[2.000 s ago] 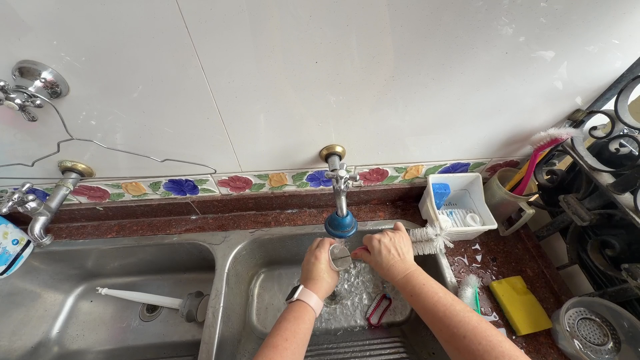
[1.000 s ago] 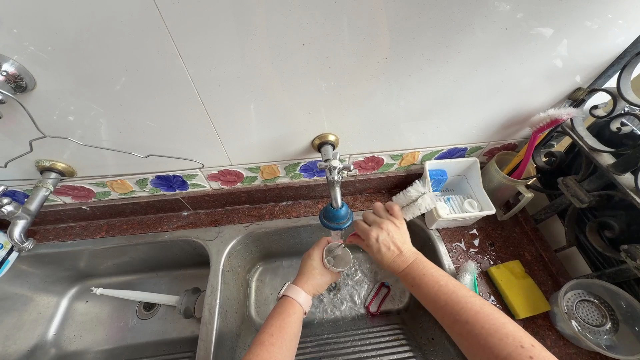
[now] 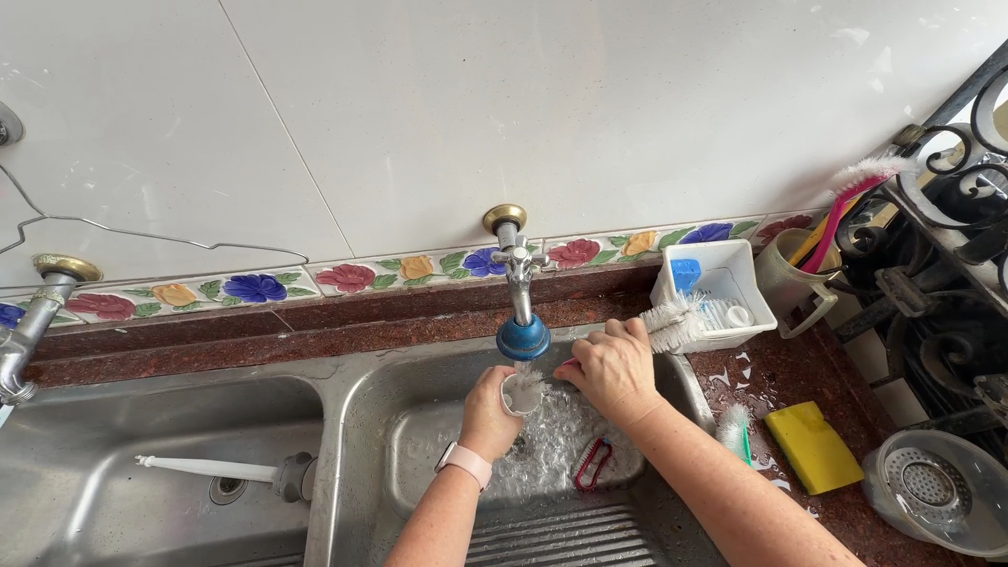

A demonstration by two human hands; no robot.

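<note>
Under the faucet's blue rubber nozzle (image 3: 523,337), my left hand (image 3: 486,417) holds a small white cup (image 3: 513,400) by its side, its mouth toward the running water. My right hand (image 3: 620,365) grips a bristle brush with a pink part; one white bristle head (image 3: 674,323) sticks out to the right past my knuckles, and smaller white bristles (image 3: 532,386) reach the cup's mouth. A red looped object (image 3: 592,465) lies in the wet right basin (image 3: 417,441) below my hands.
White bin (image 3: 756,315) with a blue block stands behind right; beside it a mug (image 3: 780,276) of brushes. A green-handled brush (image 3: 736,433), yellow sponge (image 3: 813,447) and clear bowl (image 3: 941,488) lie right. The left basin (image 3: 157,394) holds a white-and-grey plastic fitting (image 3: 228,468).
The white bristles now show at the cup's mouth, where a second ago my right fingers were close to the rim. The large bristle head has stayed by the white bin.
</note>
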